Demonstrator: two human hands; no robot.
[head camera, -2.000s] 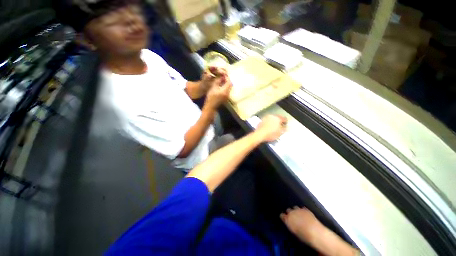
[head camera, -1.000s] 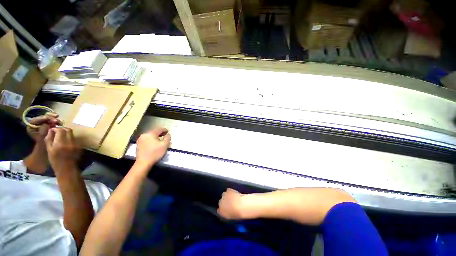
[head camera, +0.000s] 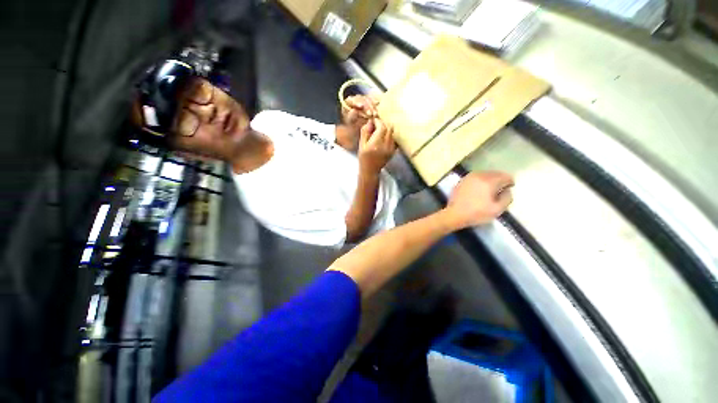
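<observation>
My left hand (head camera: 480, 198) rests on the near edge of the white-topped bench (head camera: 579, 208), beside the corner of the cardboard sheets (head camera: 464, 110). Its fingers are curled in and nothing shows in it. The tan sheets lie flat, one on another, with a pale rectangle and a slot-like mark on them. A coworker's hands (head camera: 374, 130) hold a thin pale loop (head camera: 343, 94) at the left edge of the sheets. What their fingertips pinch is too small to tell. My right hand is out of the picture.
A coworker (head camera: 303, 177) in a white shirt, cap and glasses is at the left of the bench. A labelled carton (head camera: 358, 24) and white paper stacks (head camera: 504, 24) are at the top. A dark rail runs along the bench. A blue-framed object (head camera: 543, 378) is below the bench edge.
The view has swung left, back towards the coworker's face. My right hand, in view before, is now out of the picture. My left hand stays on the bench edge near the cardboard.
</observation>
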